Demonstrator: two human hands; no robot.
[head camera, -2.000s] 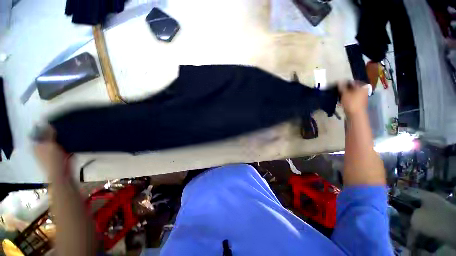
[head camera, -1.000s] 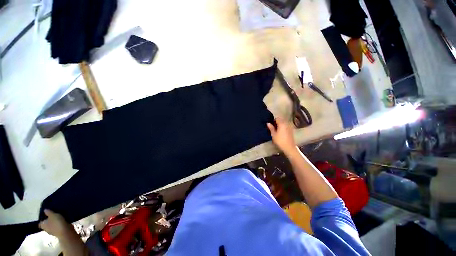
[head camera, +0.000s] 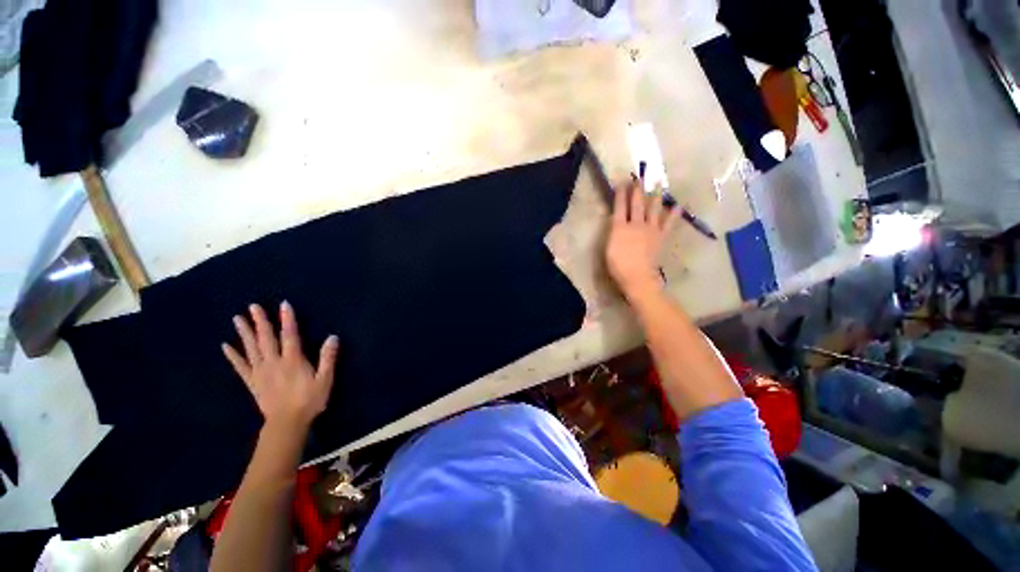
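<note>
A large black cut panel lies flat across the near part of the table, its lower left end reaching over the front edge. My left hand lies on the panel with fingers spread, holding nothing. My right hand is to the right of the panel, over the shears. Only part of the dark blades shows; the handles are hidden under the hand. Whether my right hand grips them cannot be told. A thin dark pen-like tool lies just right of my right hand.
On the off-white table are a metal block, wooden ruler, dark faceted weight, dark cloth bundle, blue packet, white slip and red-handled tool. A yellow stool stands below the edge.
The panel, held up two seconds ago, lies spread on the table. My left hand has moved from its lower left corner to its middle; my right hand has left its edge and moved onto the shears.
</note>
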